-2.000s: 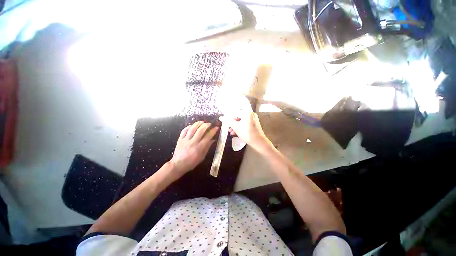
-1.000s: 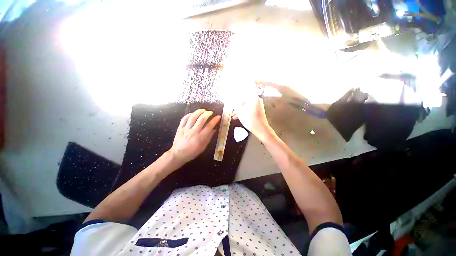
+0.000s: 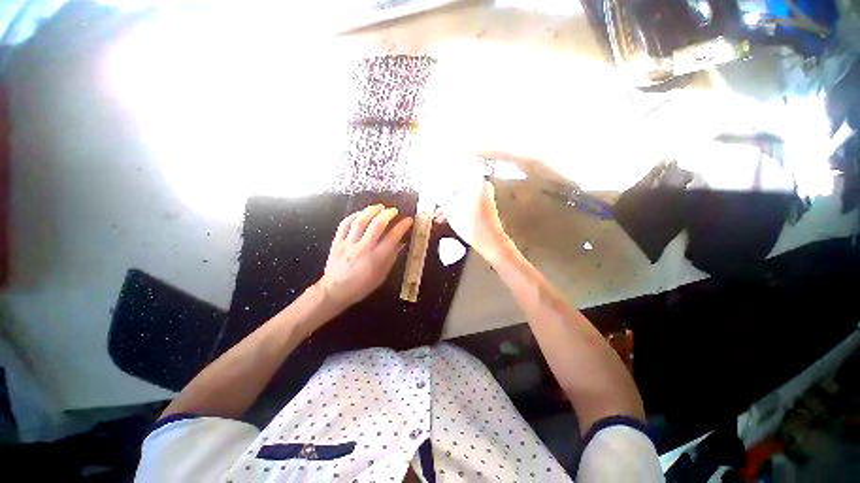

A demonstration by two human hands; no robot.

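Observation:
The black flecked front panel [image 3: 283,255] lies in front of me, its far part pinkish-white in the sun. The yellow ruler [image 3: 416,259] lies lengthwise on it. My left hand [image 3: 363,253] rests flat on the panel, fingers spread, fingertips close to the ruler's left side. My right hand [image 3: 471,217] is at the ruler's far right side, its fingers washed out by glare, so what they hold cannot be told. A white chalk-like piece [image 3: 452,250] lies on the panel right of the ruler. A black patch pocket piece [image 3: 160,325] lies at the left.
Black fabric scraps [image 3: 735,226] lie at the right. Blue-handled snips [image 3: 589,203] lie beyond my right forearm. A small white chip [image 3: 587,245] lies on the white table [image 3: 75,189]. Dark and blue machine parts [image 3: 684,38] stand at the far right.
The view has shifted, so the panel and table sit higher in the picture than two seconds ago. My hands stay at the ruler with little visible change.

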